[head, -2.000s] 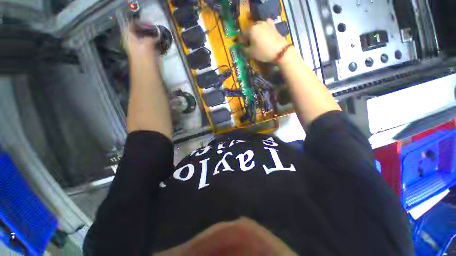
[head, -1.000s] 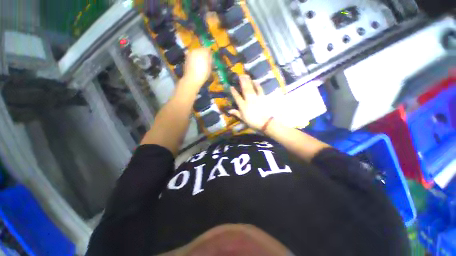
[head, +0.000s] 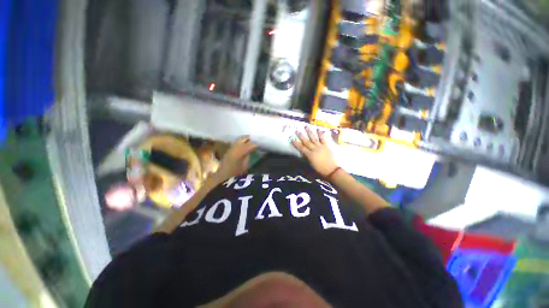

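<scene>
The yellow test tray (head: 321, 118) lies beyond the white front rail (head: 204, 120). Black power adapters (head: 339, 79) sit in rows along both its sides. A green connector board (head: 380, 69) and tangled cables run down its middle. My right hand (head: 316, 151) has its fingers spread on the rail just below the tray's near end, with nothing seen in it. My left hand (head: 238, 157) is blurred, low at the rail's near edge beside my shirt; its grip is unclear.
A round wooden stool (head: 188, 150) at the left holds a dark phone (head: 168, 162) and small items. A perforated metal plate (head: 493, 78) is right of the tray. A blue bin (head: 480, 271) and red bin (head: 436, 236) are lower right; another blue surface (head: 27, 54) is upper left.
Both hands have left the tray and come back to its near side. The view has turned left, so the tray now shows further right and the stool has come into view.
</scene>
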